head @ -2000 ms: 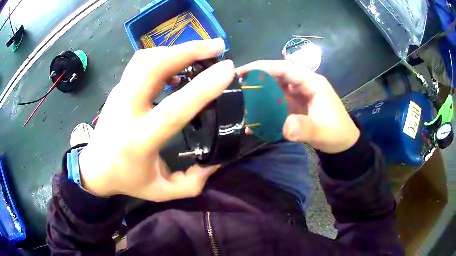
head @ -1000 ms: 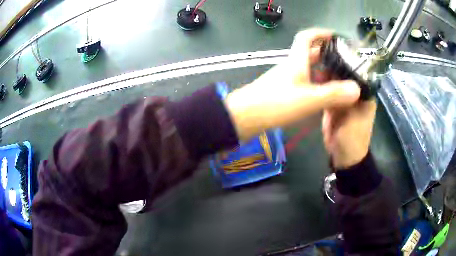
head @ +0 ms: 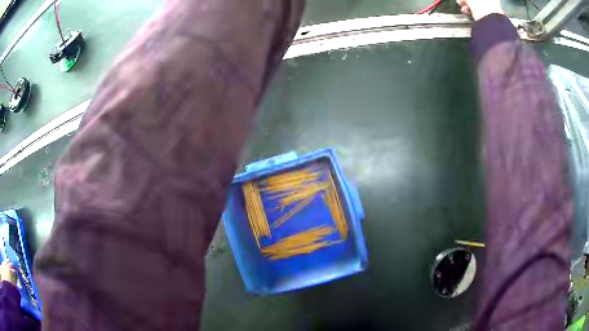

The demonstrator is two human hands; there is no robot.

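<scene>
My right hand (head: 481, 8) is cut off by the top edge, beyond the pale rail; only part of it shows, next to a red wire (head: 429, 8). Whether it holds anything cannot be told. My left hand is out of the picture; its sleeve runs up past the top edge. The square blue bin (head: 310, 282) stands on the dark green bench between my sleeves, with gold pins (head: 300, 242) lying along its sides and across its middle. A small round shiny disc (head: 453, 273), part dark and part silvery, lies right of the bin, with one gold pin (head: 469, 244) above it.
The pale metal rail (head: 381, 29) crosses the bench. Black wired units (head: 67, 49) stand beyond it at left. A clear plastic bag (head: 575, 110) lies at right. At far left another person's hand (head: 8, 271) is at a blue tray (head: 27, 288).
Both arms have reached farther forward, and the hands with the black housing have left the middle of the view. The pin bin now shows fully between the sleeves.
</scene>
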